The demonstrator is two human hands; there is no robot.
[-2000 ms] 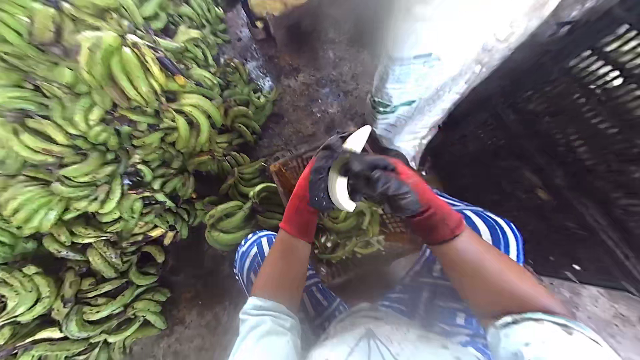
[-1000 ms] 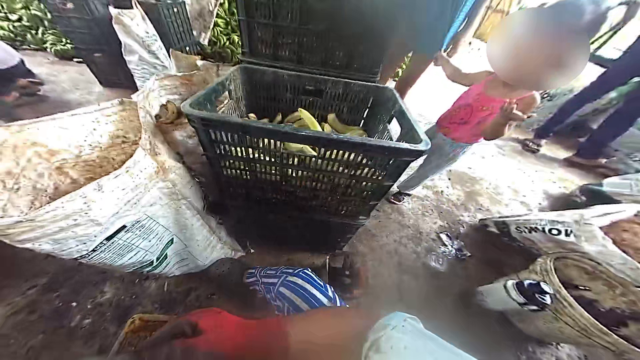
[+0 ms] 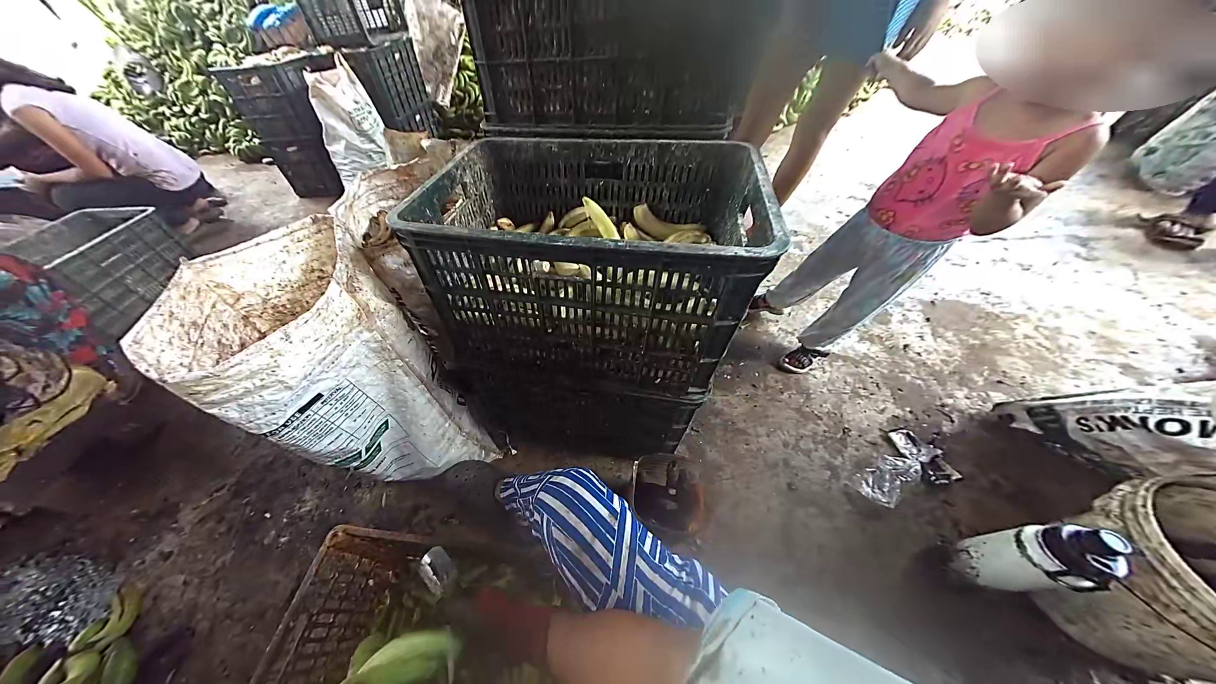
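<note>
My right hand [image 3: 484, 613], in a red and dark glove, is blurred over a low brown plastic crate [image 3: 332, 541] at the bottom; its fingers cannot be made out. Near it are a green plantain [image 3: 404, 657] and a small shiny pale thing [image 3: 437, 570], whose kind I cannot tell. My left hand is not in view. Peeled plantains [image 3: 598, 218] lie inside the upper black plastic crate [image 3: 579, 304] of a stack in front of me.
A large woven sack [image 3: 323, 380] stands left of the stack. A child in a pink top [image 3: 940, 180] stands at its right, beside another person's legs [image 3: 826, 114]. A worker [image 3: 114, 142] sits far left. A white container [image 3: 1002, 559] and a bucket [image 3: 1130, 608] are at lower right.
The view has swung from the plantain heap to the crates. Two seconds ago both gloved hands were together at a peeled, pale plantain; now only my right arm shows, reaching left over the low crate.
</note>
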